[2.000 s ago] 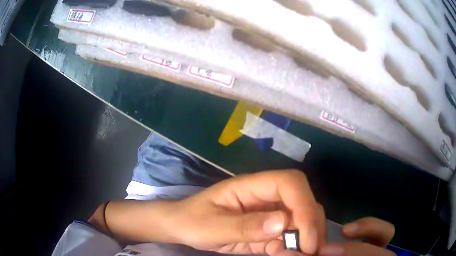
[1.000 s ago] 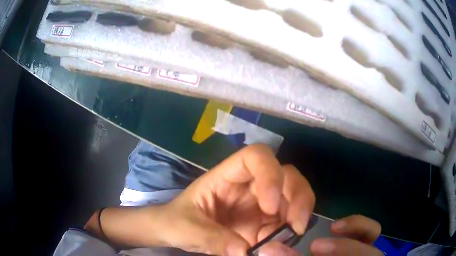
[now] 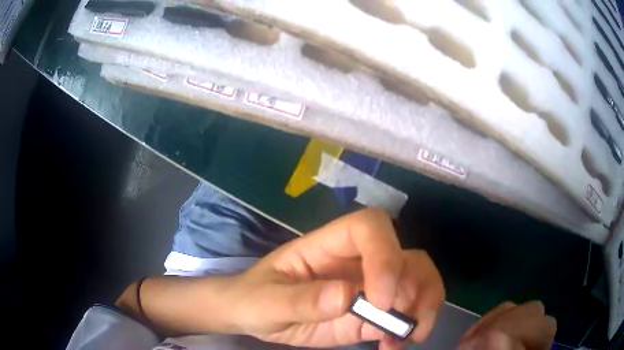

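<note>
A small black part [image 3: 382, 316] with a bright white rectangular face is at the bottom centre. My left hand [image 3: 328, 287] holds it between thumb and fingers, with the white face turned up towards me. My right hand [image 3: 510, 329] is at the bottom right, partly cut off by the lower edge. It is apart from the part, with its fingers curled. I cannot tell whether it holds anything.
Stacked white foam trays [image 3: 369, 102] with dumbbell-shaped slots fill the top and right; some slots hold black parts. Yellow tape [image 3: 304, 167], blue tape [image 3: 362, 165] and whitish tape [image 3: 380, 196] lie on the dark green table [image 3: 226, 154] near its pale front edge.
The part was held by both hands a second ago. Now only my left hand holds it, white face showing, and my right hand has moved away to the right and down.
</note>
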